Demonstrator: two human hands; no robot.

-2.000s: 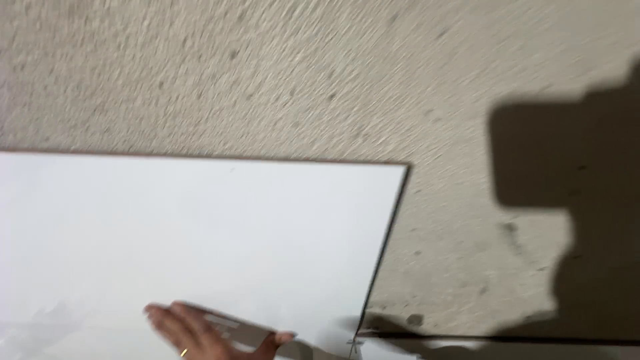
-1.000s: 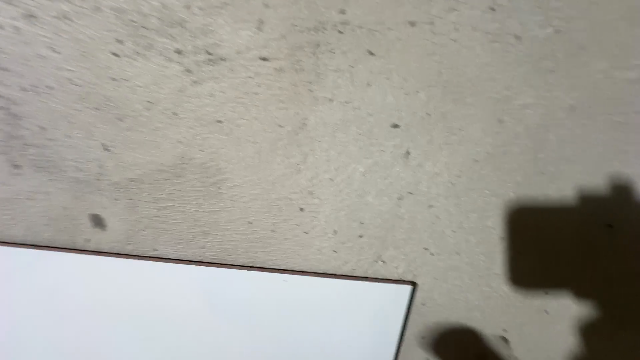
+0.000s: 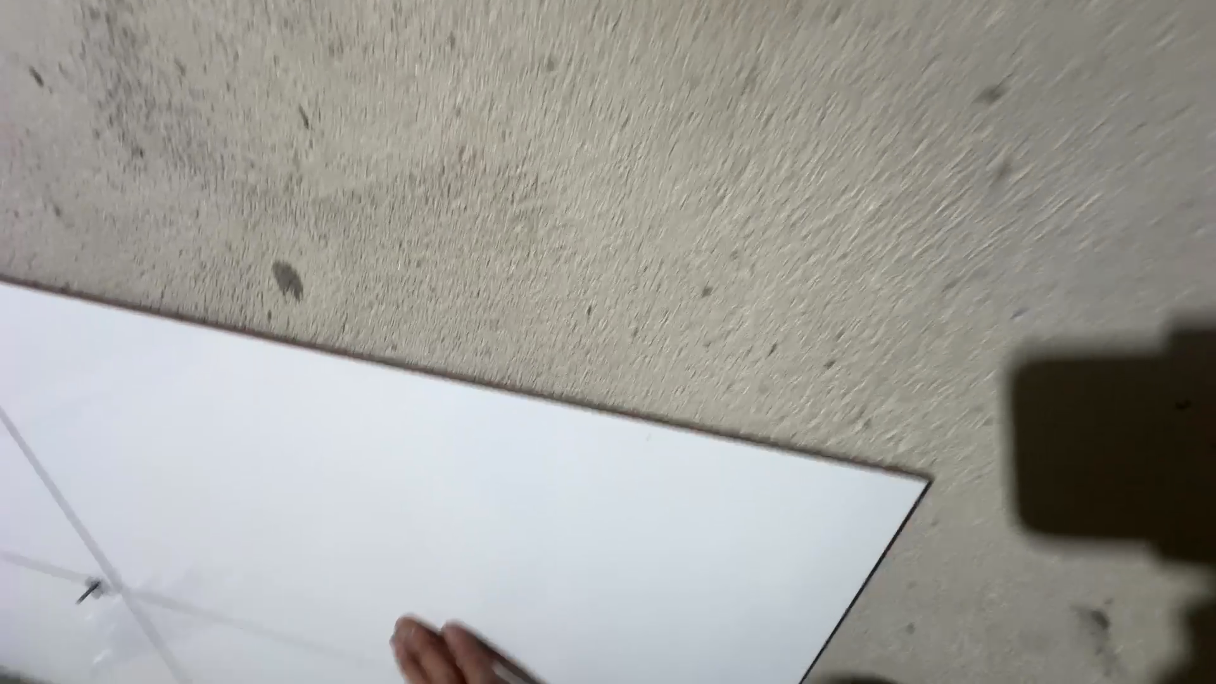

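Smooth white panels, which look like large tiles, lie on the rough concrete floor. Their long edge slopes down to a corner at the right. Two thin grey lines cross at the lower left, with a small dark piece at the crossing. At the bottom edge, the fingers of what appears to be my left hand are close together over the white surface. A thin dark strip shows beside them; whether it is an object or a shadow is unclear. The palm and thumb are out of frame. My right hand is not in view.
Bare concrete with small dark spots spans the upper part and the right. A larger dark spot is above the panel edge. A dark block-shaped shadow falls on the concrete at the right.
The hand, seen on the white surface two seconds ago and out of view one second ago, shows again at the bottom. The view has shifted and tilted, and the crossing lines have come into view.
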